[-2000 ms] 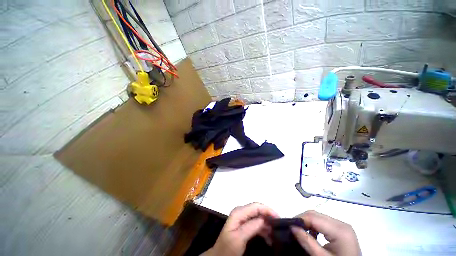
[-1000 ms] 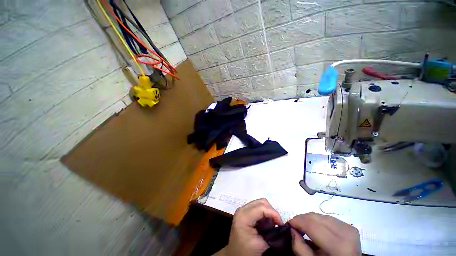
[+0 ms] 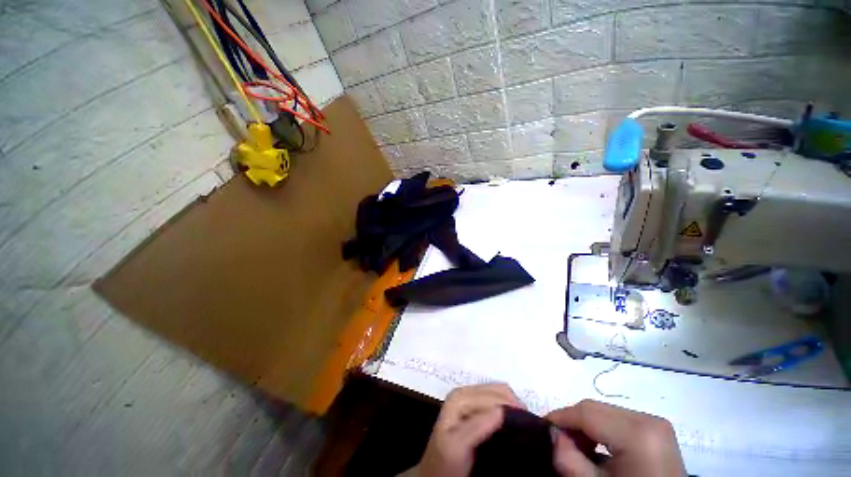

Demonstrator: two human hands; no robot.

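A dark fabric piece is held between both hands at the bottom middle, at the table's front edge. My left hand grips its left side. My right hand grips its right side with thumb and fingers. Both hands are cut off by the lower edge. The off-white sewing machine stands at the right, with its lit needle area away from the hands. A dark pointed piece lies on the white table, beside a crumpled dark pile.
A cardboard sheet with an orange-taped edge stands at left. Blue thread snips lie right of the needle. A loose thread lies before the machine. A yellow socket hangs with cables. A blue lamp head is above the machine.
The fingers have shifted on the fabric, which now shows as a rounded dark fold between the hands. The view has moved slightly. The pile and the pointed piece lie as before.
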